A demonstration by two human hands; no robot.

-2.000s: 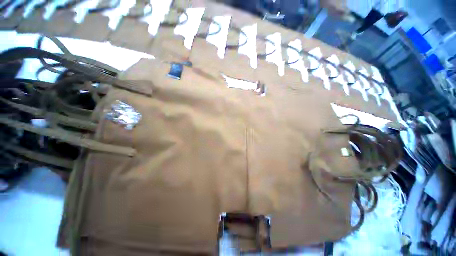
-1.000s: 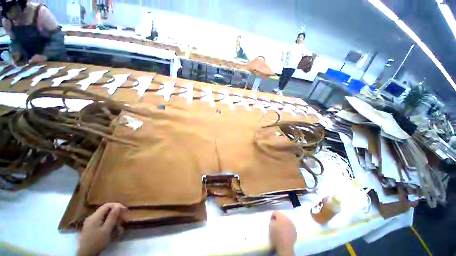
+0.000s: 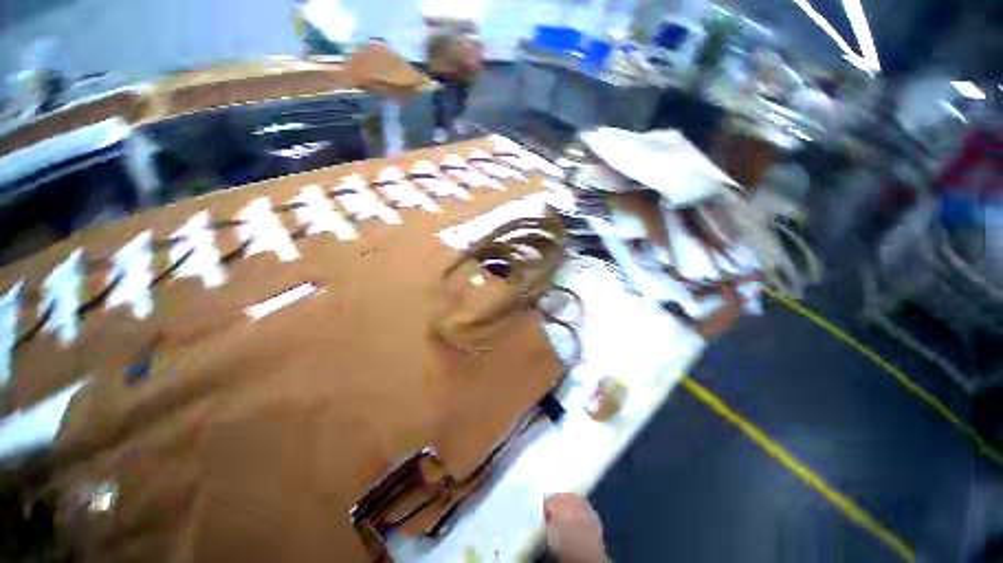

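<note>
A stack of brown bag panels (image 3: 363, 363) lies on the white-topped table, blurred. Its notch cutout (image 3: 407, 497) faces the near edge, with a dark label (image 3: 551, 407) to its right. Bunched brown straps (image 3: 528, 258) lie on the stack's far right. My right hand (image 3: 575, 530) shows only in part at the bottom edge, beside the table edge and apart from the stack; its fingers are too cut off and blurred to read. My left hand is out of the picture.
White tabs with dark curved loops (image 3: 264, 228) run along the table's far side. A heap of cut pieces (image 3: 671, 220) lies at the table's right end. A small round brown object (image 3: 606, 398) sits near the edge. A person (image 3: 451, 66) stands beyond; yellow lines (image 3: 792, 467) mark the floor.
The view has swung right and tilted, so the panels now show further left and more floor shows. My left hand has left the picture. My right hand is lower, partly cut off.
</note>
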